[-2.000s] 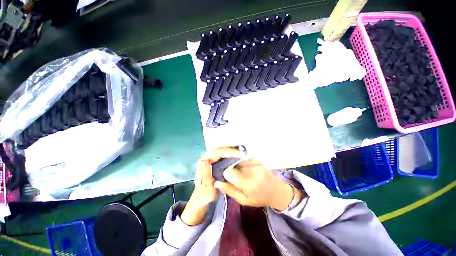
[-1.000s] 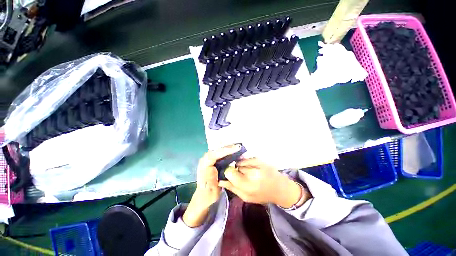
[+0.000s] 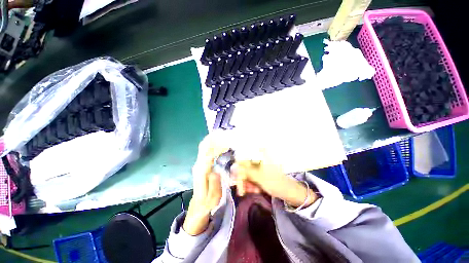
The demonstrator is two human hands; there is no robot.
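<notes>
My left hand (image 3: 210, 164) and my right hand (image 3: 259, 172) are close together over the bench's near edge, both blurred. A dark housing (image 3: 225, 158) shows between them, mostly hidden by the fingers, in the left hand's grip. Whether the right hand grips it cannot be told. Beyond them, black angled assemblies (image 3: 254, 82) lie in three long rows and a short row on a white sheet (image 3: 288, 128). A whitish squeeze bottle (image 3: 355, 118) lies on its side right of the sheet.
A pink basket (image 3: 381, 77) of black inserts stands at the right, beside a crumpled white cloth (image 3: 345, 62). A clear bag (image 3: 134, 110) with stacked housings lies at the left. Blue crates (image 3: 380, 190) and a round black stool (image 3: 128, 239) are below the bench. A yellowish post (image 3: 349, 18) stands upper right.
Both hands have risen slightly towards the sheet and blurred. The housing, clearer before, is now more covered by the fingers. The rows and bottle are unchanged.
</notes>
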